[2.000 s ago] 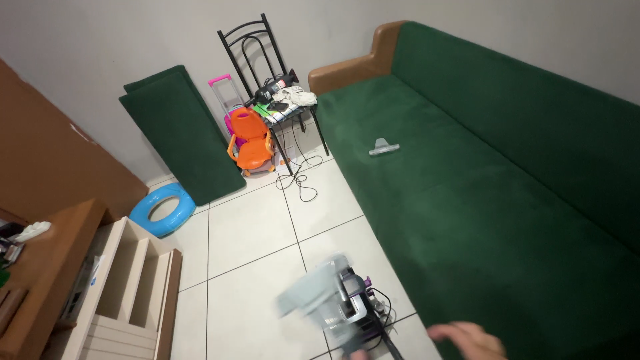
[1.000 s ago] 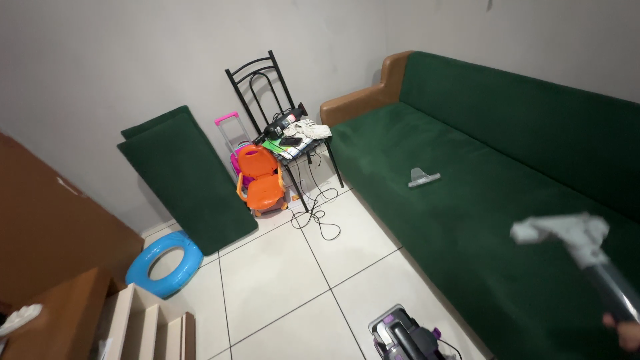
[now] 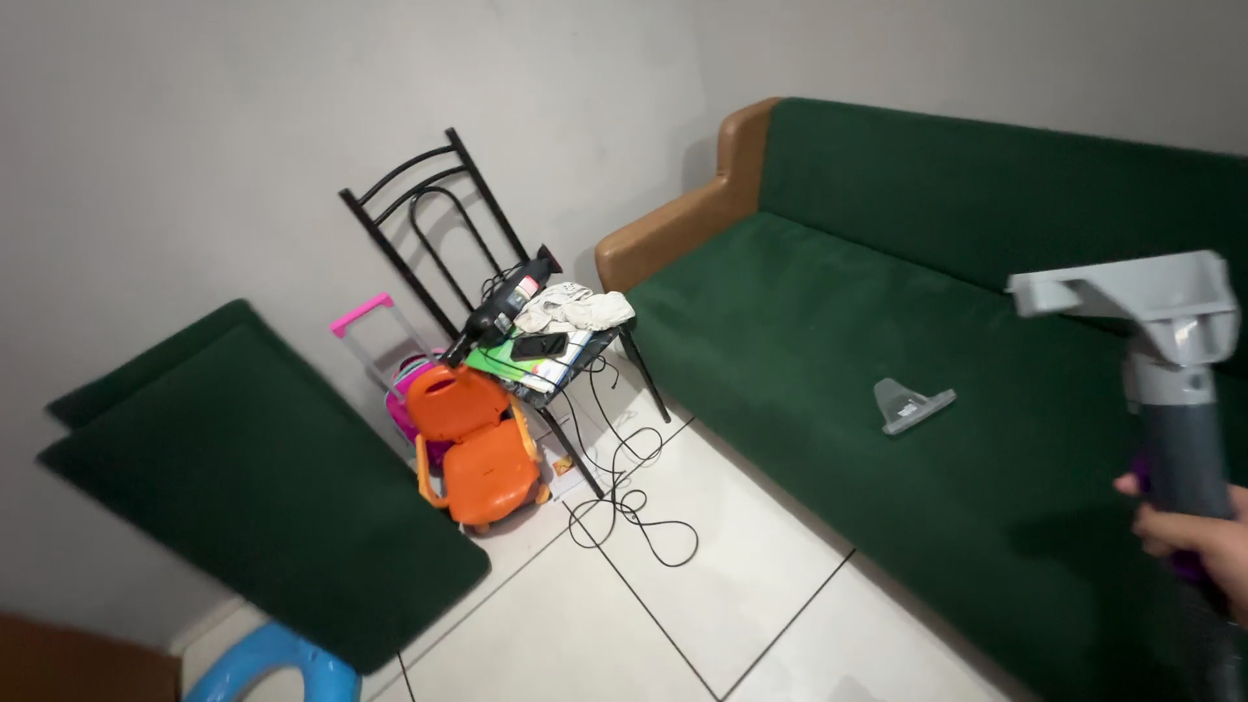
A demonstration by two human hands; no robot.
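My right hand [image 3: 1194,546], at the right edge, is closed around the handle of an upholstery cleaner's hand nozzle [image 3: 1175,390]. The nozzle has a pale grey head, a dark grey tube and purple parts by my fingers. Its head is raised in front of the green sofa [image 3: 829,292]. To the left of the nozzle, a clear plastic nozzle attachment [image 3: 912,405] lies on the sofa seat, apart from my hand. My left hand is out of view.
A black metal chair [image 3: 468,205] holds a dark corded appliance [image 3: 507,302], white cloth [image 3: 575,308] and a phone [image 3: 539,346]. Cable loops [image 3: 634,517] lie on the tiles. Nearby stand an orange child's seat [image 3: 487,473], a pink-handled trolley bag [image 3: 363,314], green cushions [image 3: 263,487] and a blue ring [image 3: 268,663].
The nozzle, low over the tiles by the cleaning machine two seconds ago, is now raised at the right in front of the sofa. The machine has left the shifted view.
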